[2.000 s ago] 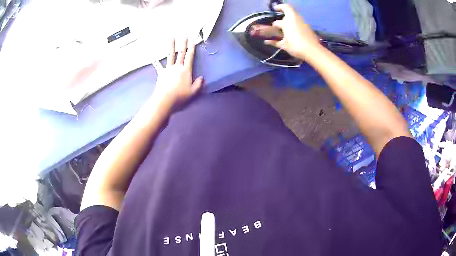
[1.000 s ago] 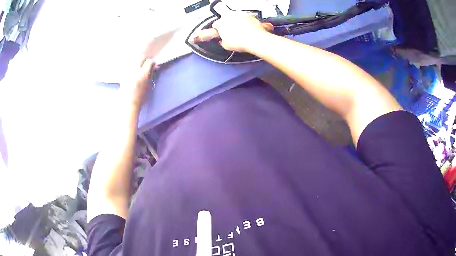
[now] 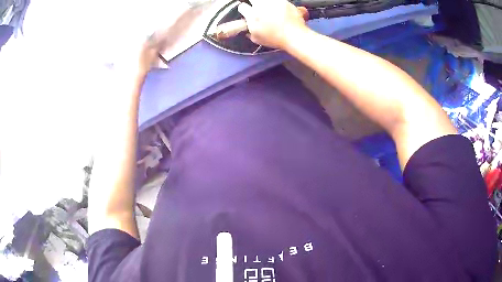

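Note:
A pale garment [image 3: 184, 33] lies on the blue pressing table [image 3: 190, 82], its left part lost in glare. My right hand [image 3: 269, 25] is closed round the brown handle of the steam iron [image 3: 236, 44], whose tip points left at the garment's edge near the top of the view. The black hose [image 3: 352, 8] runs right from the iron's rear. My left hand [image 3: 147, 54] is at the garment's near edge, left of the iron, washed out by glare. I cannot tell whether its fingers grip the cloth.
Crumpled grey cloth [image 3: 63, 234] lies at the lower left below the table. Blue material [image 3: 413, 55] and a red item [image 3: 493, 180] are at the right. A white stick [image 3: 224, 256] stands at bottom centre before my dark shirt.
The iron in my right hand has moved left from bare table onto the garment's edge. My left hand has moved left from lying flat with spread fingers. The dark label has left the view.

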